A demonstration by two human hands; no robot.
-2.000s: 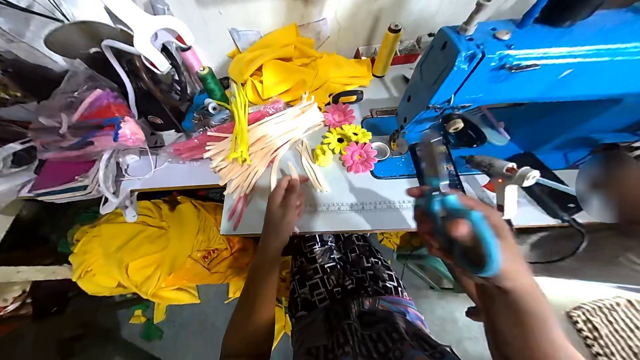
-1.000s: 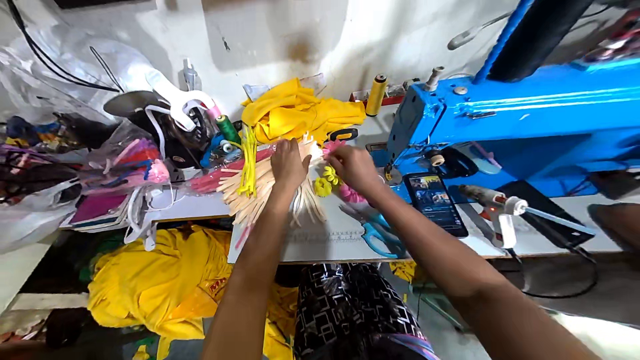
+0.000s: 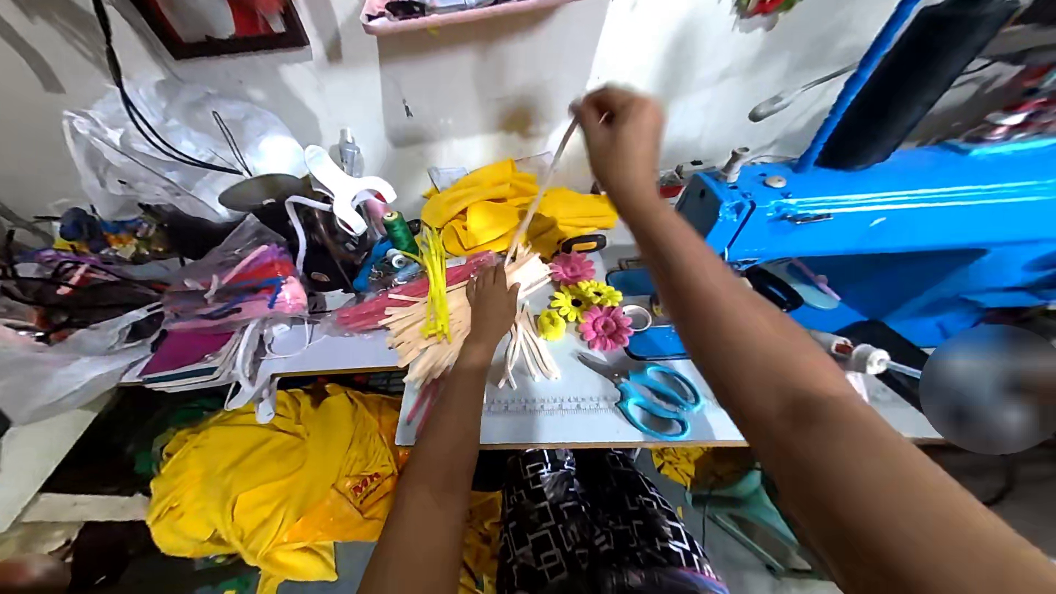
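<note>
My right hand [image 3: 620,140] is raised before the wall, its fingers closed on the upper end of a thin pale strip [image 3: 544,186]. That strip slants down to the bundle of cream strips [image 3: 429,351] on the table. On the bundle's right part rests my left hand [image 3: 492,305], palm down; whether it grips any strips is hidden. Yellow strips [image 3: 436,285] lie across the bundle. Right of it are pink artificial flowers [image 3: 606,327] and yellow ones [image 3: 569,304]. Blue-handled scissors [image 3: 656,400] lie near the front edge, beside a ruler [image 3: 553,405].
A blue sewing machine [image 3: 874,214] stands at the right. Yellow fabric [image 3: 495,206] is heaped behind the bundle, with a green thread spool [image 3: 400,233] to its left. Plastic bags [image 3: 239,280] crowd the left side. More yellow cloth [image 3: 280,478] hangs below the table.
The scissors, in my right hand two seconds ago, now lie on the table. My right hand has risen from beside the flowers, drawing up a strip. My left hand stays at the bundle.
</note>
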